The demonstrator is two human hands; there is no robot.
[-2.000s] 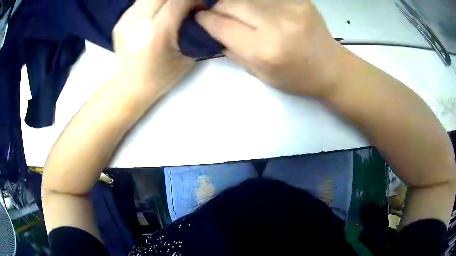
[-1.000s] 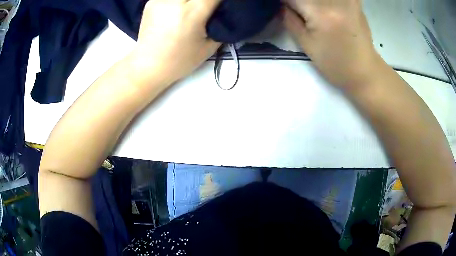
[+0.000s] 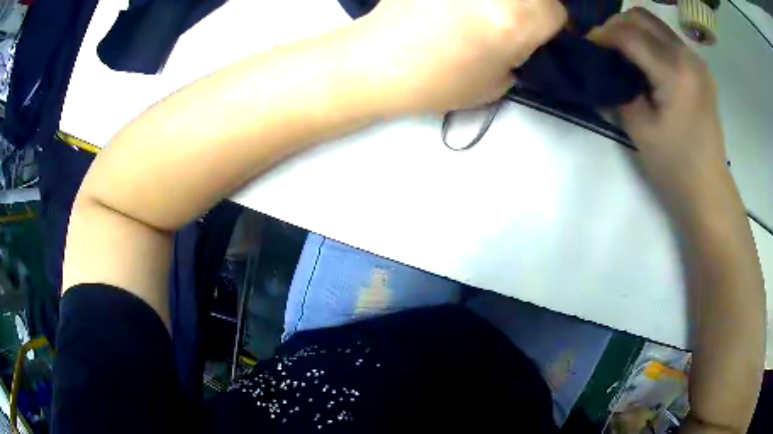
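Observation:
A dark navy garment (image 3: 585, 75) is bunched between my hands at the upper right, over the white table (image 3: 508, 212). My left hand (image 3: 475, 51) grips its left part. My right hand (image 3: 670, 76) grips its right part with thumb and fingers. A thin dark loop (image 3: 468, 129) hangs below my left hand onto the white surface. More navy cloth (image 3: 140, 38) lies at the upper left and drapes off the table's left side. The needle and presser foot cannot be seen.
A cream ribbed knob (image 3: 697, 20) is at the top right on the machine. The table's front edge (image 3: 458, 278) runs slanting above my lap. A yellow strip (image 3: 78, 142) is at the table's left corner. Cluttered items (image 3: 657, 381) show below at the right.
The view has turned and shifted, so the table edge now slants. My hands and the held cloth appear further right. The loop, hidden at first, now hangs below my left hand. The knob has come into view.

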